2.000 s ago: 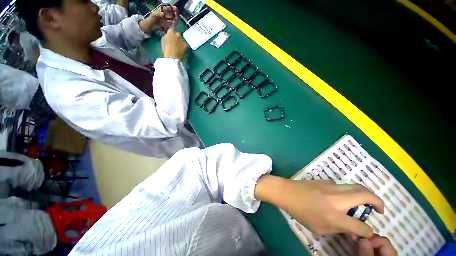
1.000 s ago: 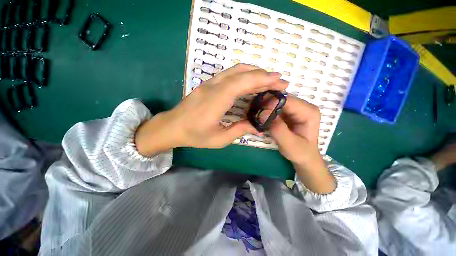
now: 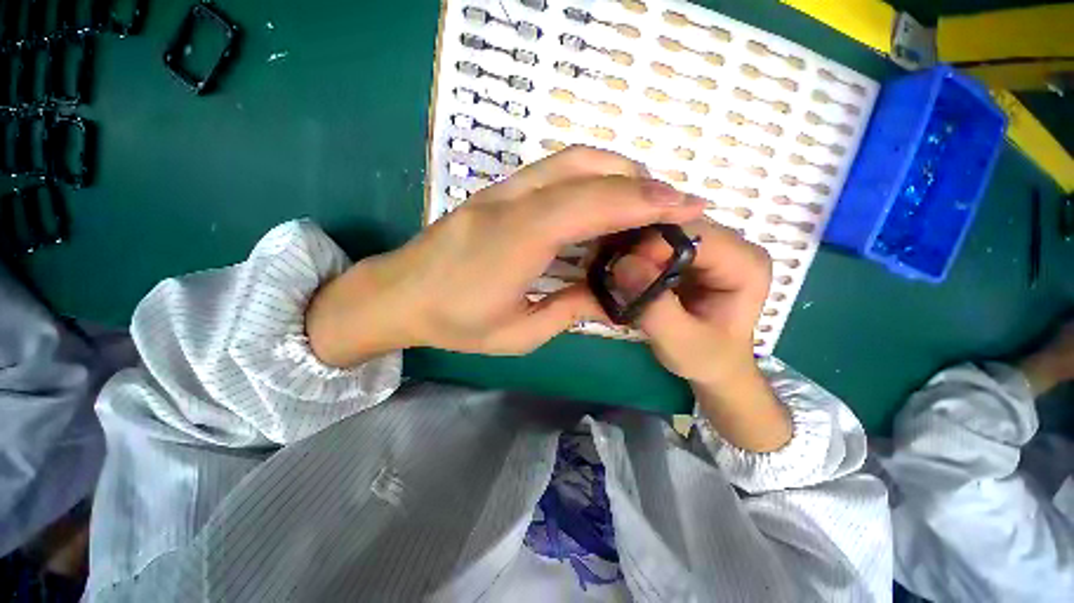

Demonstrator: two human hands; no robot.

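A black rounded rectangular frame [image 3: 608,290] is held tilted between my two hands, above the lower part of the slotted tray. My left hand [image 3: 489,265] holds it from the left, fingers arched over its top. My right hand [image 3: 707,295] grips its right side, with the thumb at the lower edge. The white slotted tray [image 3: 632,80] lies under and beyond the hands. Dark dumbbell-shaped parts [image 3: 499,51] lie in its left slots; many slots further right look tan. Whether a small part is inside the frame, I cannot tell.
A blue bin [image 3: 916,177] with tiny shiny pieces stands at the tray's right edge. One black frame [image 3: 201,47] lies alone at upper left, and rows of frames [image 3: 73,151] lie at far left. A dark stick [image 3: 1035,236] lies right. Neighbours' sleeves [image 3: 963,471] show at both sides.
The view has swung from the neighbour and frames at left to the tray and bin. The frame, earlier mostly hidden by my left hand, now shows between both hands, turned slightly since one second ago.
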